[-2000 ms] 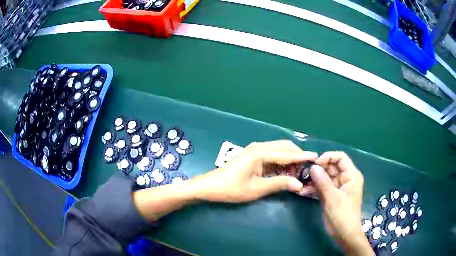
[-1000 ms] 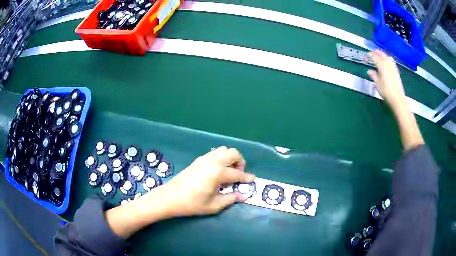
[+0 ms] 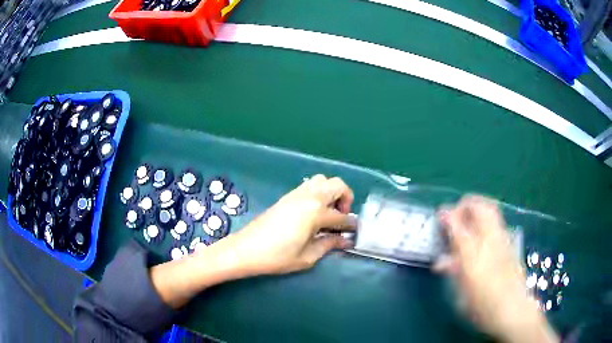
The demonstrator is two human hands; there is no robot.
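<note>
A pale fixture strip [image 3: 397, 230], blurred, lies between my hands on the green bench. My left hand [image 3: 305, 231] holds the strip's left end with thumb and fingers. My right hand [image 3: 480, 258] is blurred at the strip's right end, fingers on it. Whether one strip or two lie over each other is not clear, and any black discs there are hidden by blur. Loose black discs with silver centres [image 3: 194, 208] lie left of my left forearm. More discs [image 3: 547, 281] lie at the right, partly behind my right hand.
A blue bin heaped with black discs [image 3: 111, 167] stands at the left. A red-orange bin [image 3: 168, 27] with discs stands across the bench at the top left. A small blue bin [image 3: 570, 59] is at the top right. White stripes [image 3: 429, 72] cross the green surface.
My right hand has come back from the far right near the small blue bin to the strip's right end. The strip that lay there is gone from that spot. My left hand stays at the left end.
</note>
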